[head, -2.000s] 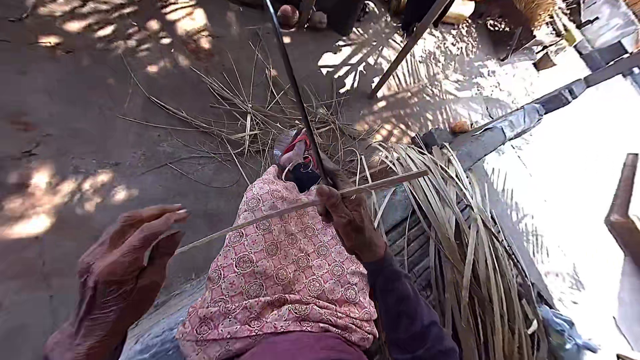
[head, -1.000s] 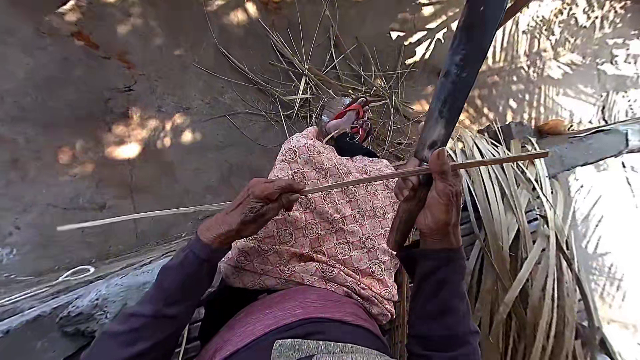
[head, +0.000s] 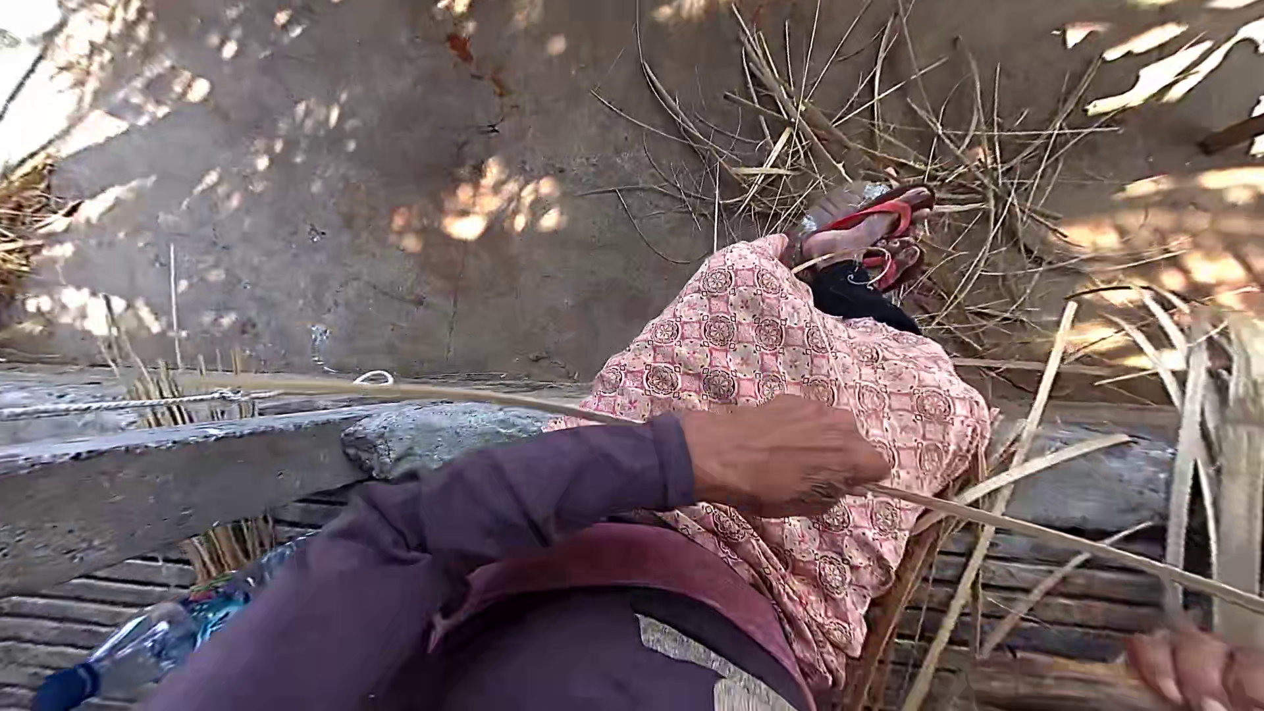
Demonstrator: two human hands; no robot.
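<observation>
My left hand [head: 790, 454] is closed around a long thin plant strip [head: 1066, 543], above the pink patterned cloth [head: 750, 326] over my lap. One part of the strip runs left past my sleeve, while the other slopes down to the right edge. My right hand [head: 1195, 671] is blurred and cut off at the lower right corner, its curled fingers beside a brown wooden piece [head: 1047, 681]; whether it grips this piece is unclear. Several wide dry strips [head: 1195, 454] lie at the right.
Thin scraps [head: 790, 109] litter the ground around my foot in a red-strapped sandal [head: 889, 217]. A slatted bamboo seat [head: 1047, 588] is beneath me. At the left are a plastic bottle [head: 148, 642], a wooden beam [head: 178, 484], a stone [head: 434, 434] and a white rope [head: 128, 405].
The view has swung left. My left hand has gone from open beside the strip to closed on it. My right hand, earlier at the strip and a long dark tool, is now apart at the right edge.
</observation>
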